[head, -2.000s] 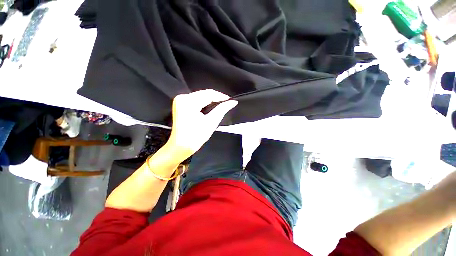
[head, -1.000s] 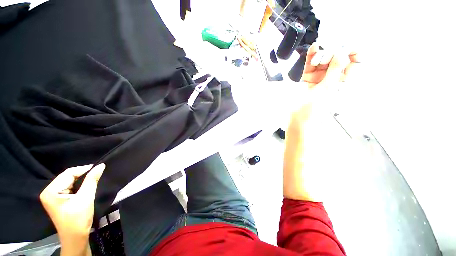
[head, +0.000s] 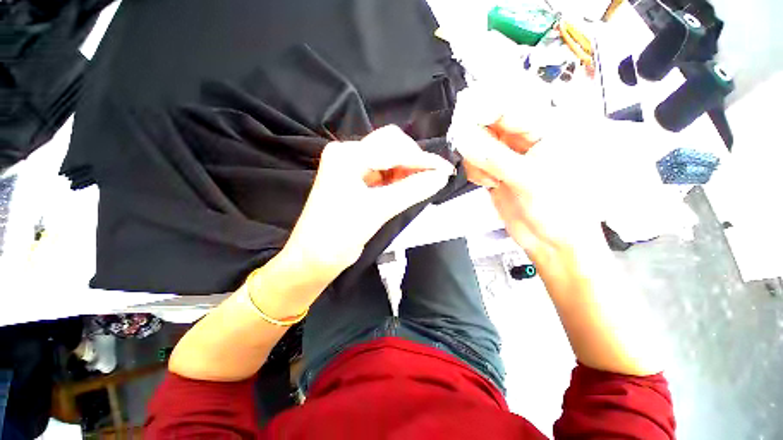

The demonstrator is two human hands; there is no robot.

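The black garment (head: pixel 257 77) covers the left and middle of the white table, with heavy folds, and hangs over the near edge. My left hand (head: pixel 373 189) is at the garment's right part, thumb and forefinger pinched at its edge. My right hand (head: pixel 515 172) is just right of it, fingers bent inward, close to the left fingertips. Whether the right fingers hold a needle or cloth cannot be made out; the hand is overexposed. No needle or thread is discernible.
A green packet (head: pixel 520 24) and an orange tool (head: pixel 577 43) lie at the upper right, with small notions beside them. Black rounded pieces (head: pixel 687 51) are at the far right, above a speckled blue box (head: pixel 688 166). Another black garment (head: pixel 43 69) lies far left.
My right hand has come back from far out at the right to beside my left hand. My left hand has moved along the garment to its right end. The view has turned left.
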